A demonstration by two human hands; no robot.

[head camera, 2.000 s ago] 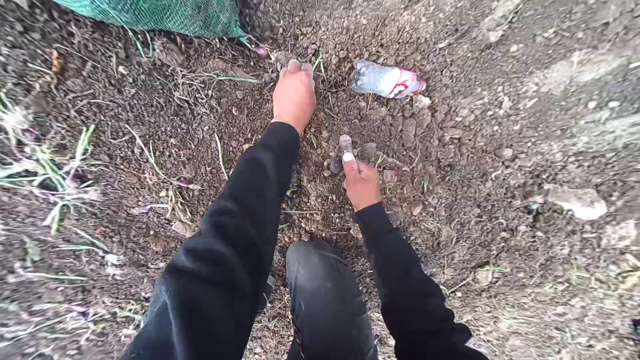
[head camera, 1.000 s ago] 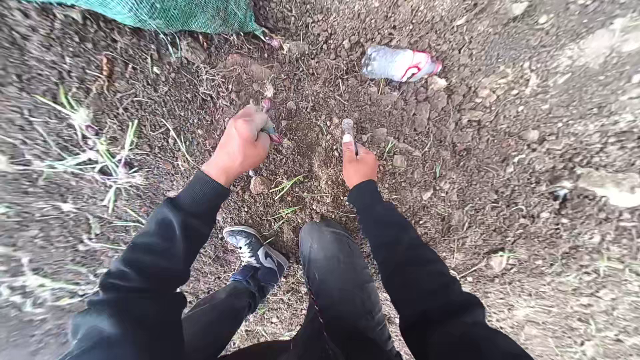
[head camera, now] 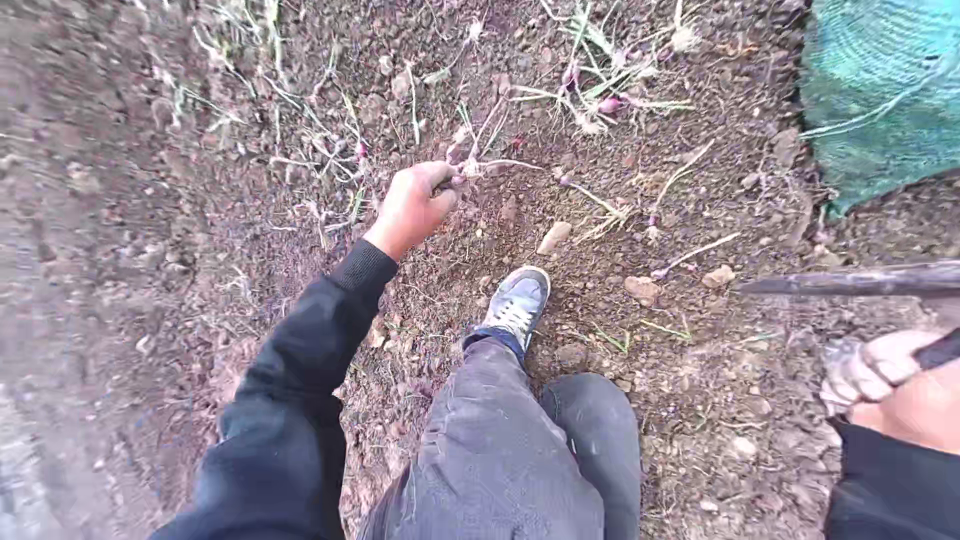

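My left hand point(head camera: 416, 204) reaches to the soil at upper centre, thumb and fingers pinched at the pale base of a small onion plant point(head camera: 472, 165) with thin dry leaves. At the right edge is my right hand point(head camera: 892, 382), palely covered at the fingers and closed around a dark handle point(head camera: 941, 349). Just above it lies a long, dark, pointed piece point(head camera: 855, 280); whether it joins the handle cannot be told. Pulled onion plants point(head camera: 609, 105) with purple bulbs lie right of and beyond my left hand.
A green mesh sack point(head camera: 877, 112) lies at the upper right. Loose onion plants point(head camera: 330, 154) are scattered at upper left, a few more between my left hand and the sack. My shoe point(head camera: 517, 304) stands below, near a stone point(head camera: 555, 237) and clods.
The view has swung left, so the sack now shows at the right and the plastic bottle is out of view. My left hand has moved to a plant among the scattered onions.
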